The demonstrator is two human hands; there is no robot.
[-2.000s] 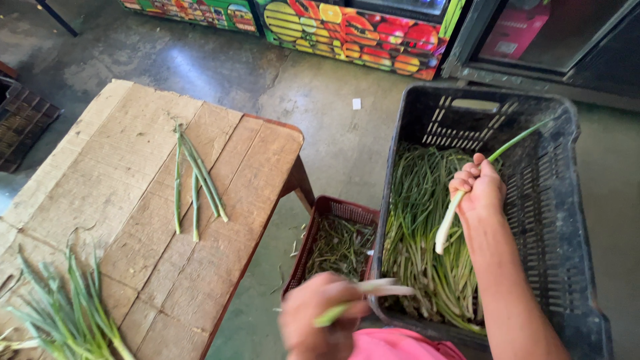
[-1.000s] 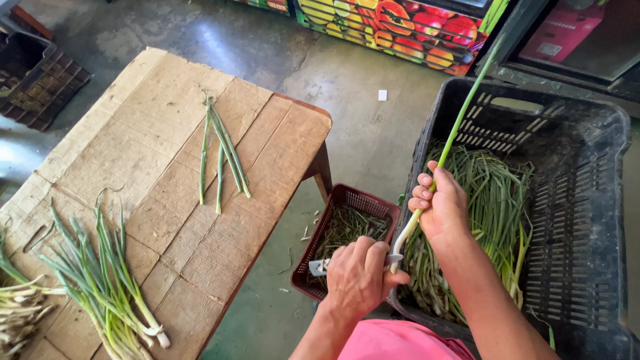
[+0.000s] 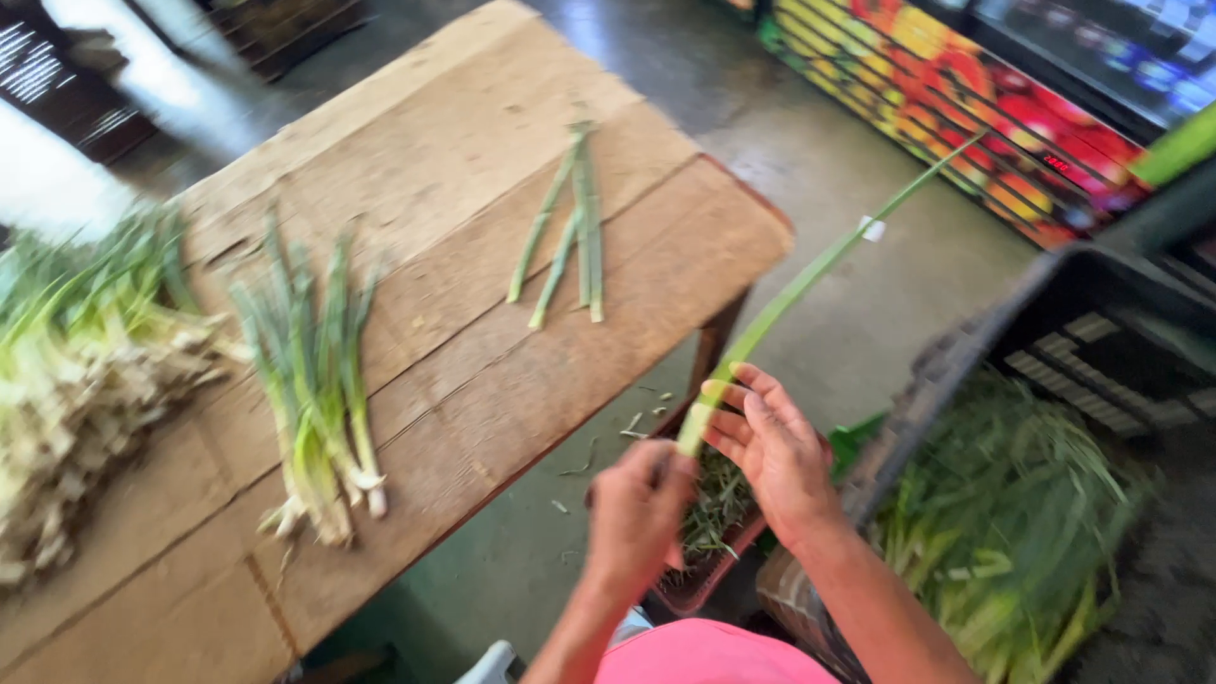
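A long green onion stalk [image 3: 793, 294] slants up and right over the floor. My left hand [image 3: 641, 503] is closed around its lower end; whether that hand also holds a knife cannot be told. My right hand [image 3: 774, 456] is beside the stalk just above, fingers loosely curled and apart, fingertips against it. On the cardboard-covered table lie a few cut green leaves [image 3: 575, 228], a small bunch of green onions [image 3: 323, 408] and a large pile with pale roots [image 3: 85, 408]. More greens [image 3: 1007, 532] fill part of the black plastic crate at right.
The table [image 3: 456, 380] spans the left and centre. Below my hands, a red basket [image 3: 698, 594] holds trimmings, with scraps on the floor beside it. The black crate's rim [image 3: 959, 351] is close on my right. A display fridge [image 3: 950, 104] with fruit pictures stands behind.
The view has swung left, showing more of the table. My right hand, earlier gripping the onion, has loosened its fingers. The blade seen at my left hand one second ago is out of sight.
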